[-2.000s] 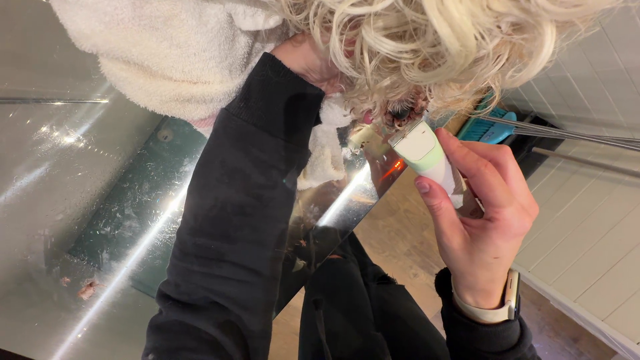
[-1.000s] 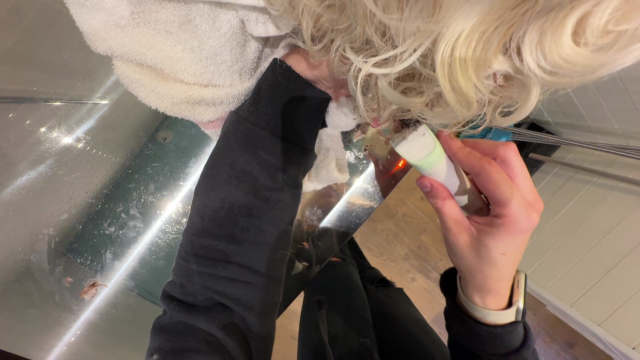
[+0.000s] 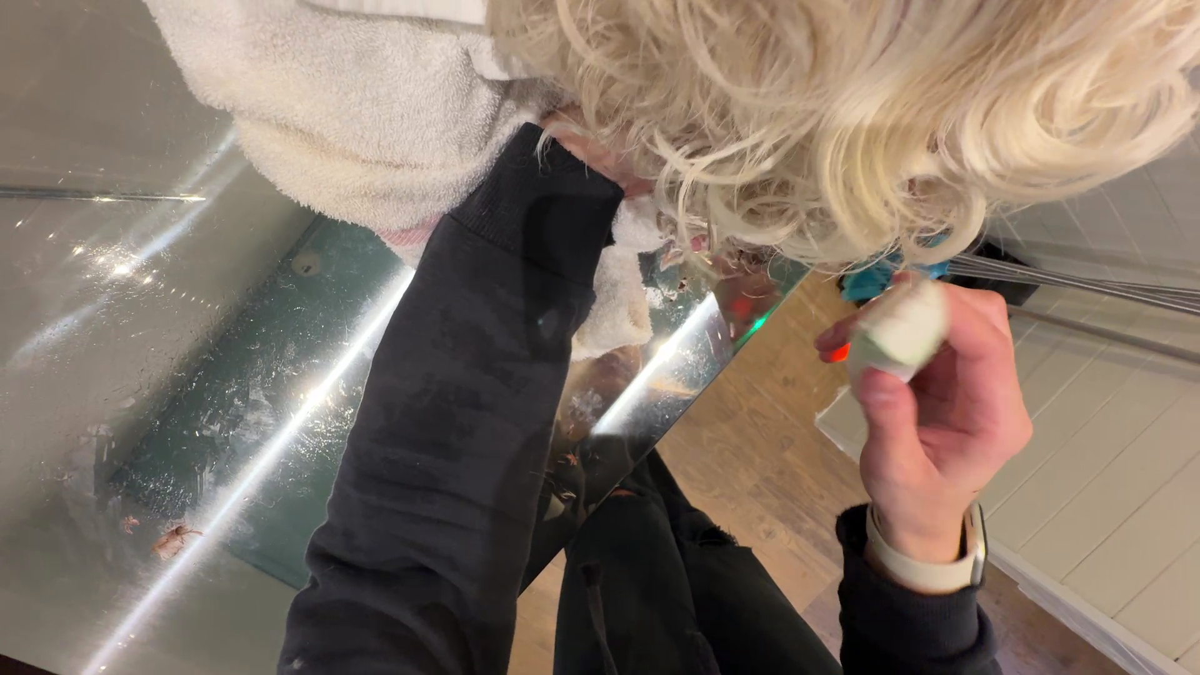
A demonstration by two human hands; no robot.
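Observation:
Curly pale blond hair (image 3: 797, 122) fills the upper right; what it belongs to cannot be told for sure. My left hand (image 3: 600, 155) reaches under its left edge from a black sleeve, with only the wrist and back of the hand in sight, so its grip is hidden. In my right hand (image 3: 947, 403), a small white and pale green handheld device (image 3: 902, 328) is held between thumb and fingers, blurred, below the curls and apart from them. A red glow shows beside it. A cream terry towel (image 3: 347, 122) lies left of the curls, and a pale cloth (image 3: 619, 300) hangs below my left wrist.
A wet, shiny metal surface (image 3: 234, 309) with small reddish-brown bits (image 3: 175, 540) spreads across the left. Its edge runs diagonally above my legs and the wood floor (image 3: 759, 469). Metal rods (image 3: 1078, 277) and a turquoise item (image 3: 867, 281) are at the right, by a panelled wall (image 3: 1106, 441).
My right hand has drawn away from the curls with the device, which has tilted. Two seconds ago the device's tip was at a dark reddish spot under the hair, now covered by curls.

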